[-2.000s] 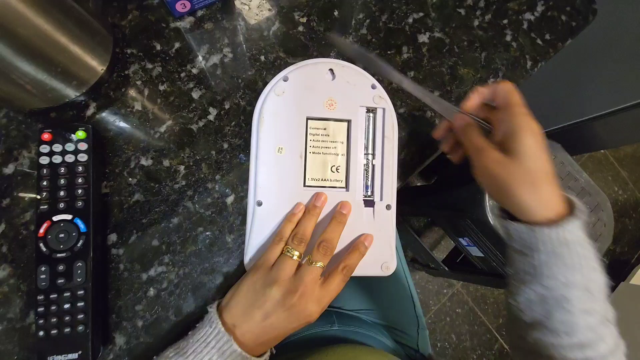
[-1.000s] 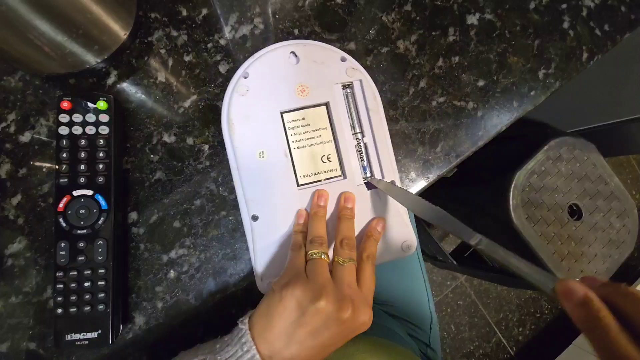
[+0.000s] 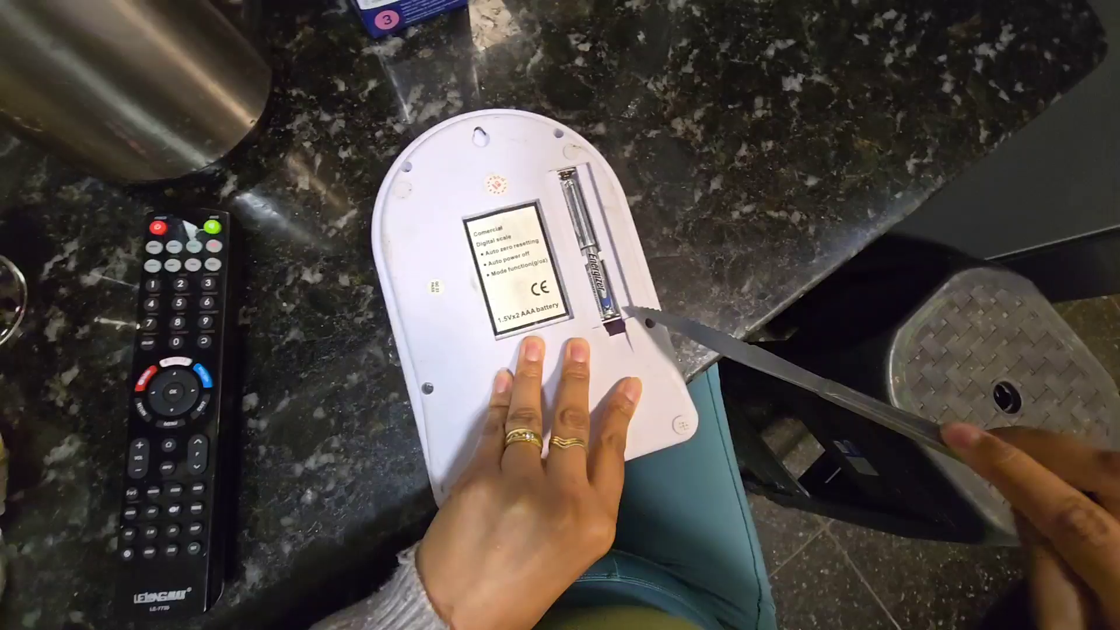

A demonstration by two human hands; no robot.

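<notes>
A white digital kitchen scale (image 3: pixel 437 219) lies upside down on the dark stone counter, its lower end over the counter's edge. Its narrow battery slot is uncovered and holds two AAA batteries (image 3: pixel 598 276) end to end. My left hand (image 3: pixel 534 490), with rings on two fingers, lies flat on the scale's lower part, fingers spread, holding nothing between them. At the right edge my right hand (image 3: pixel 1050 499) grips a metal table knife (image 3: pixel 787 372); part of this hand is out of view. The knife's tip is beside the lower end of the batteries.
A black remote control (image 3: pixel 175 394) lies left of the scale. A brushed metal container (image 3: pixel 140 79) stands at the upper left, and a blue box (image 3: pixel 407 13) is at the top edge. Below the counter, at right, is a black step stool (image 3: pixel 1006 350) with a textured top.
The knife, raised above the scale's upper right two seconds ago, has come down beside the batteries with my right hand lower at the right. My left hand has stayed on the scale.
</notes>
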